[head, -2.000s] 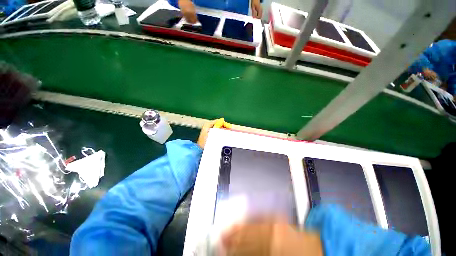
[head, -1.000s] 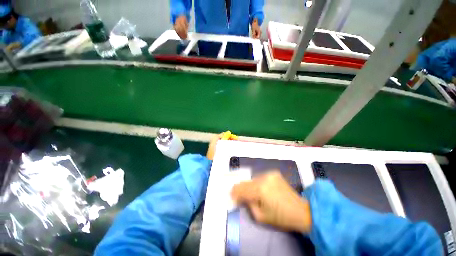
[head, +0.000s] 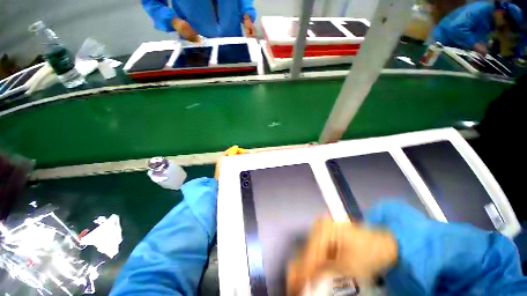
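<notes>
A white foam tray (head: 231,231) holds three grey tablets, backs up: the left tablet (head: 283,199), the middle tablet (head: 378,185) and the right tablet (head: 456,176), which has a white label near its lower corner. My right hand (head: 341,254) is blurred over the lower part of the left tablet. Something whitish shows under it, too blurred to tell whether it is a wipe. My left hand (head: 222,162) is at the tray's far left corner, mostly hidden behind the rim, with yellow finger cots showing.
A small whitish bottle (head: 167,173) stands left of the tray. Crumpled clear plastic (head: 43,251) and a white scrap (head: 105,236) lie further left. A green conveyor belt (head: 173,118) runs beyond, with a slanted metal post (head: 361,75). People in blue and more trays are across it.
The view has shifted and turned. My right hand has moved from the upper part of the left tablet down to its lower part. My left hand stays at the tray's corner.
</notes>
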